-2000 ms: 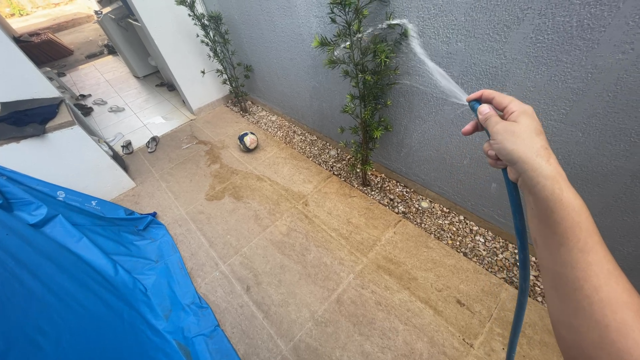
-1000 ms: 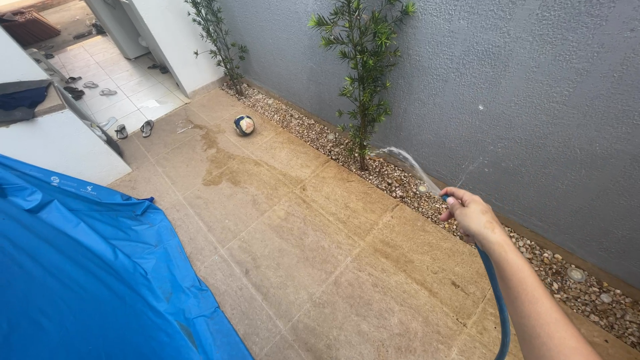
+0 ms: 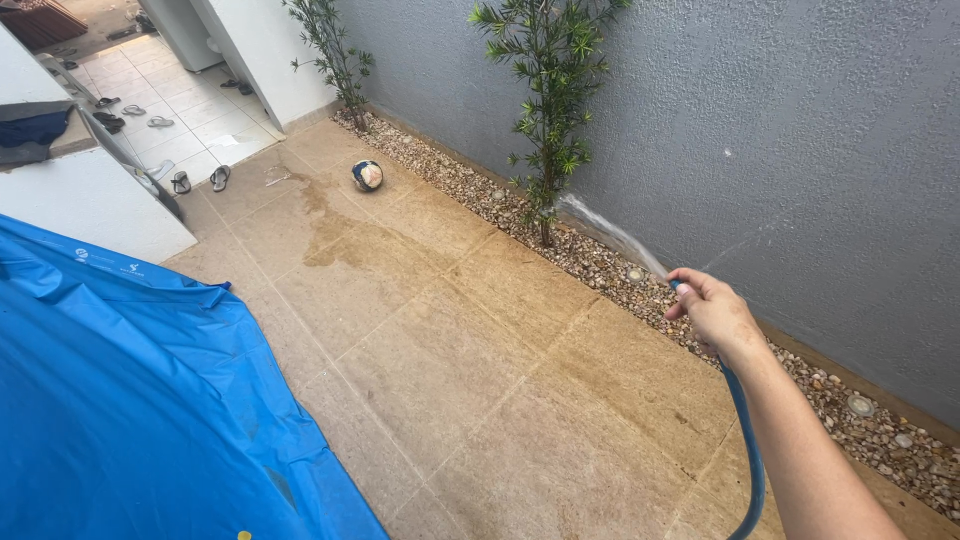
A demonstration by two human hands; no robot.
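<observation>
My right hand [image 3: 712,311] grips the end of a blue garden hose [image 3: 742,427] at the right, with the thumb near its mouth. A fanned stream of water [image 3: 619,232] shoots from the hose toward the lower stem of a leafy green shrub [image 3: 551,112], which grows from a strip of pebbles [image 3: 600,266] along the wall. The hose hangs in a curve below the hand and leaves the view at the bottom edge. My left hand is out of view.
A blue plastic tarp [image 3: 150,375] covers the lower left. On the stone paving [image 3: 450,360] lies a ball [image 3: 367,175]. Flip-flops [image 3: 220,178] are by the tiled doorway at the upper left. A second shrub [image 3: 337,60] stands before the textured grey wall [image 3: 787,150].
My right hand has come down with the hose. The water, aimed at the shrub's upper leaves two seconds ago, now reaches its lower stem.
</observation>
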